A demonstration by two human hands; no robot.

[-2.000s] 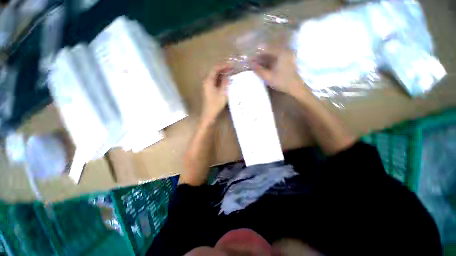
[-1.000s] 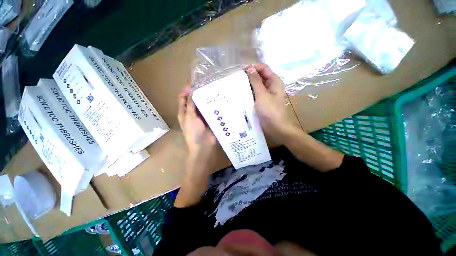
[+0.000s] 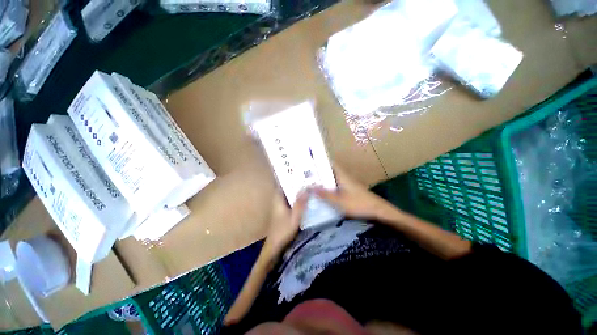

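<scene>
A long white retail box [image 3: 294,147] with black print lies at the middle, in front of me. A clear poly bag [image 3: 252,112] shows past its far end; how far it covers the box is hard to tell. My left hand [image 3: 288,219] holds the near end from the left. My right hand [image 3: 343,196] holds it from the right, fingers over the near end. A shiny white stack of poly bags [image 3: 386,59] lies at the upper right, with a folded pack [image 3: 481,59] on its edge.
A stack of unbagged boxes [image 3: 141,141] stands at left on the cardboard sheet [image 3: 216,124]. A white round tub [image 3: 46,265] is at far left. Bagged boxes [image 3: 49,55] lie on the dark green conveyor belt [image 3: 147,46]. Green crates [image 3: 458,190] stand below the bench edge.
Both hands have moved from the box's sides and far end down to its near end. The bag no longer stands out wide beyond the far end. Another bagged box shows on the belt.
</scene>
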